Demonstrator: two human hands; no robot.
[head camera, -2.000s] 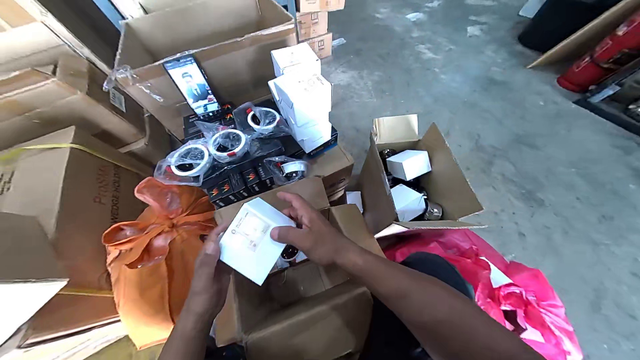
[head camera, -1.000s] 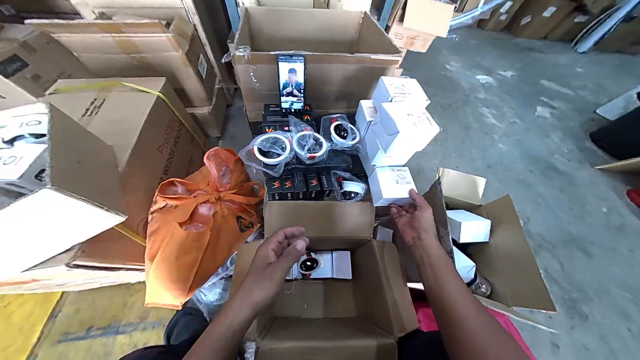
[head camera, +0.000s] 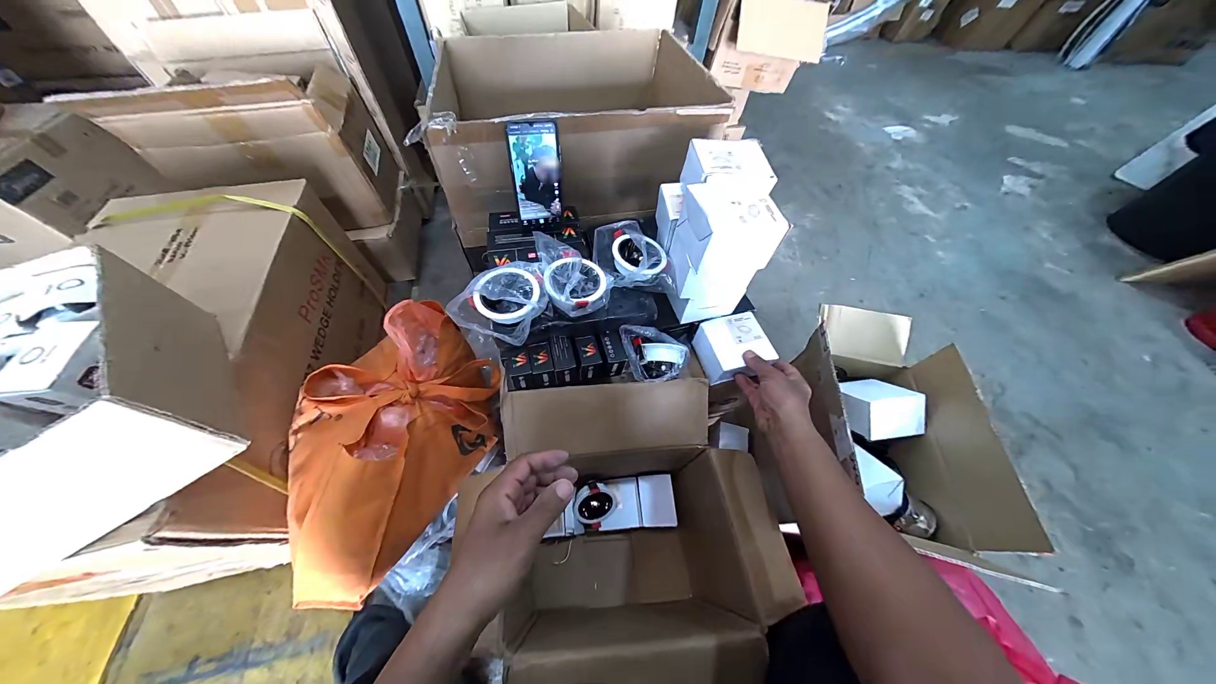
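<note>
My right hand (head camera: 774, 391) has its fingertips on the near right edge of a small white box (head camera: 733, 344), beside a stack of white boxes (head camera: 717, 237). Over the left side of an open cardboard box (head camera: 608, 655), my left hand (head camera: 521, 518) is raised, fingers apart, holding nothing. Inside that box lie white cartons (head camera: 655, 501) and a round white-rimmed device with a dark dome (head camera: 596, 504). Several ring-shaped white devices in clear plastic (head camera: 576, 283) rest on small black boxes (head camera: 560, 361). A phone (head camera: 534, 173) stands upright behind them.
An orange cloth bag (head camera: 380, 494) sits left of the open box, near a large strapped carton (head camera: 256, 275). At the right, another open carton (head camera: 978, 456) holds white boxes. A large open carton (head camera: 579, 142) stands behind the phone. Pink plastic (head camera: 988, 608) lies lower right.
Two seconds ago both my hands were at a white box over the open carton; now my right hand is at a white box beside the stack, and my left hand is apart from it. The view has shifted.
</note>
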